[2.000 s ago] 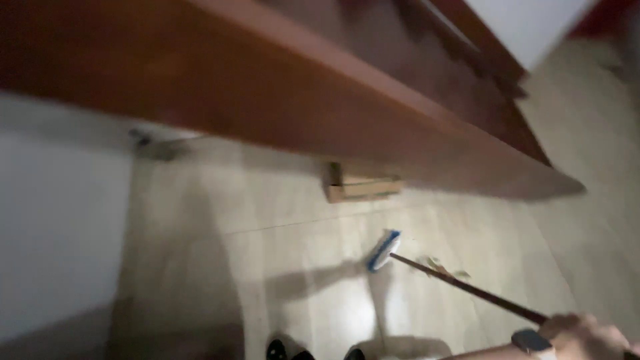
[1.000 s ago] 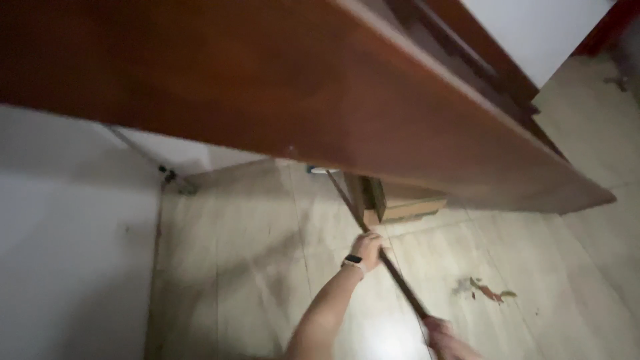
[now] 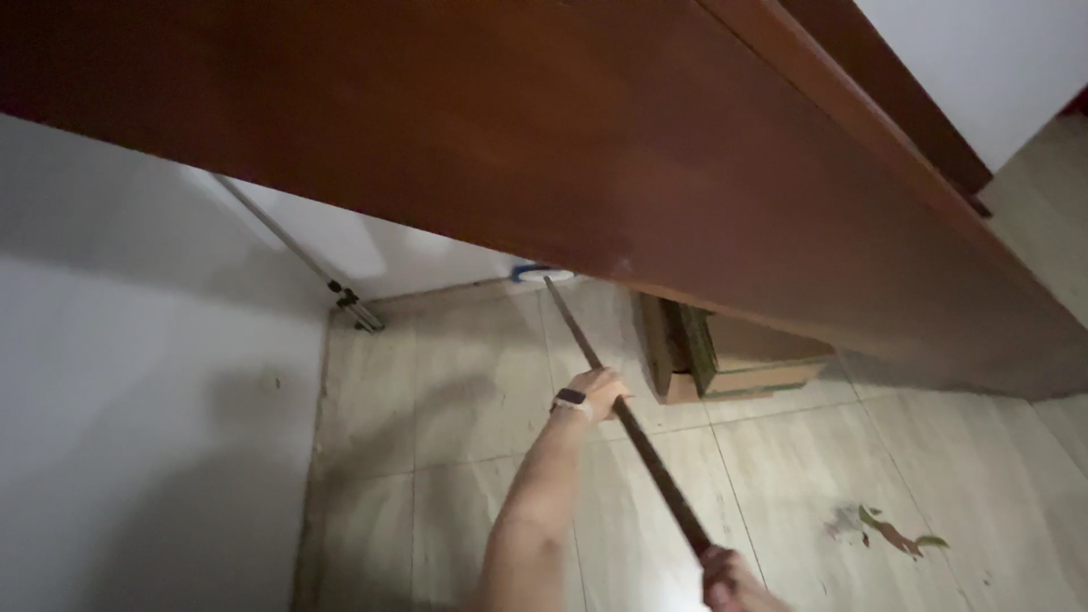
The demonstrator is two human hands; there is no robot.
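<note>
My left hand (image 3: 600,393), with a smartwatch on its wrist, grips the brown handle (image 3: 659,472) of a broom partway along its length. Lower down at the right, my right hand (image 3: 729,578) is closed round the same handle near the bottom of the view. The blue and white broom head (image 3: 546,274) lies on the floor by the far wall, partly hidden behind the edge of the wooden staircase side. Dry leaves and a clump of dust (image 3: 892,534) lie on the tiles to the right of my hands.
The reddish-brown wooden staircase side (image 3: 544,144) slopes overhead across the view. Cardboard boxes (image 3: 756,357) stand under it, right of the broom. A folded metal tripod (image 3: 289,242) leans in the left corner against white walls (image 3: 153,408). Pale tiles (image 3: 476,425) cover the floor.
The broom head has moved from the open floor near the leaves to the far wall under the staircase. My left hand has come onto the handle since the earliest frame.
</note>
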